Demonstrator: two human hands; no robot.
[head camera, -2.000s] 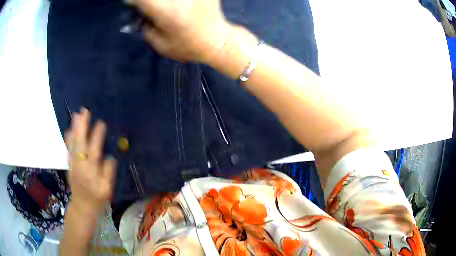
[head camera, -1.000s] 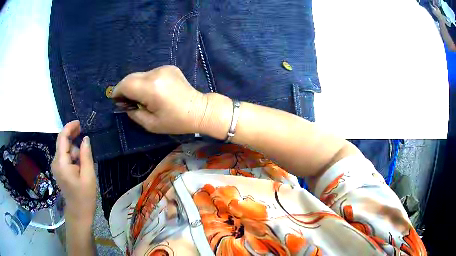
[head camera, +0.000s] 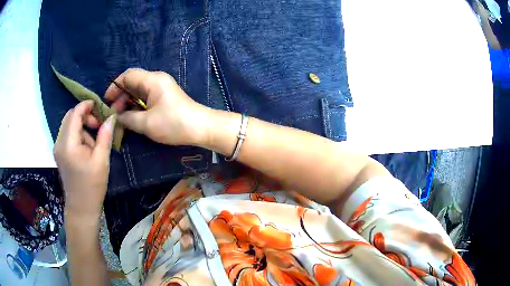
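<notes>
A dark blue denim garment (head camera: 268, 50) with pale topstitching lies in front of me, its waistband towards my lap. An olive-yellow pocket lining (head camera: 78, 89) stands out from it at the left. My left hand (head camera: 86, 151) pinches the lining's edge. My right hand (head camera: 159, 109) is at the lining too, fingertips close to my left fingers, with dark, thin snips (head camera: 132, 96) partly hidden in it. The fly zipper (head camera: 219, 72) runs down the middle. A brass-coloured button (head camera: 314, 78) sits on the right panel, and a buttonhole (head camera: 191, 161) shows on the waistband.
The white tabletop (head camera: 414, 78) extends on both sides of the garment. A dark patterned round basket (head camera: 31, 209) is at lower left. Dark and olive garments (head camera: 447, 212) lie at lower right. Part of another person's arm (head camera: 487, 25) shows at top right.
The olive lining now stands out from the denim, and my left hand has closed on it. My right hand has moved slightly up beside it. The garment has shifted a little left.
</notes>
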